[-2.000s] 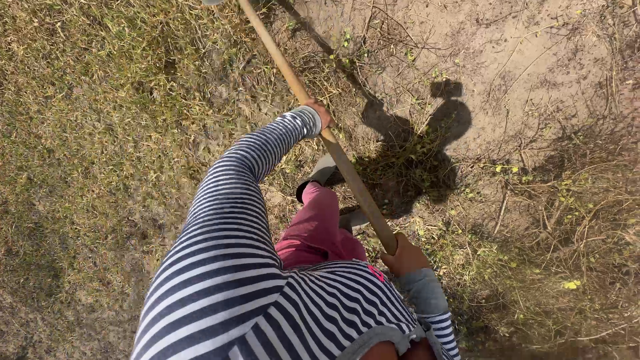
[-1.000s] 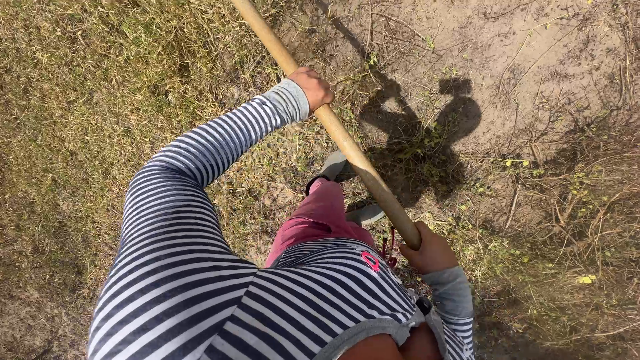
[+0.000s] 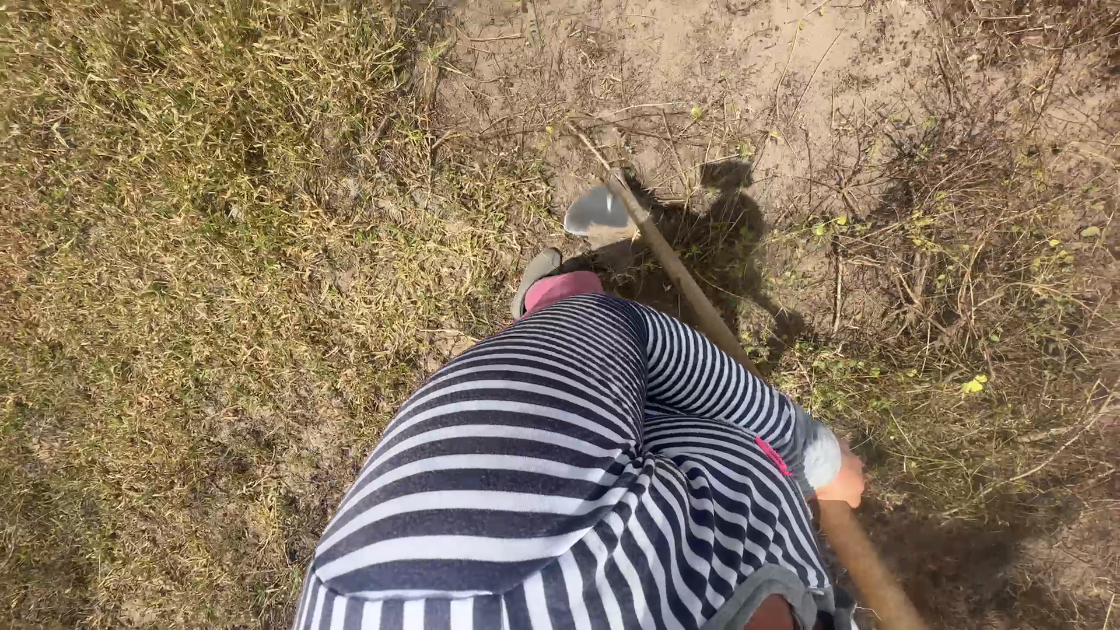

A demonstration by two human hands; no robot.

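Observation:
My left hand [image 3: 842,483] is shut on the wooden handle of a hoe [image 3: 678,267], with my striped sleeve crossing in front of my body to the right. Below the hand the handle runs on out of view at the bottom edge. The hoe's grey metal blade [image 3: 599,211] is low over or on the bare soil, just beyond my shoe [image 3: 535,276]; whether it touches the soil I cannot tell. My right hand is out of view. The sleeve and shirt hide part of the handle and most of my legs.
Short dry grass [image 3: 192,289] covers the left side. Sandy soil [image 3: 682,52] with thin dry stems spreads at the top. Dry brushwood and weeds [image 3: 954,262] lie to the right, and a dark shadow [image 3: 731,219] falls beside the handle.
My left hand has moved from the upper part of the handle down and to the right. The blade has come near my feet. My right hand, earlier on the handle, has left the view.

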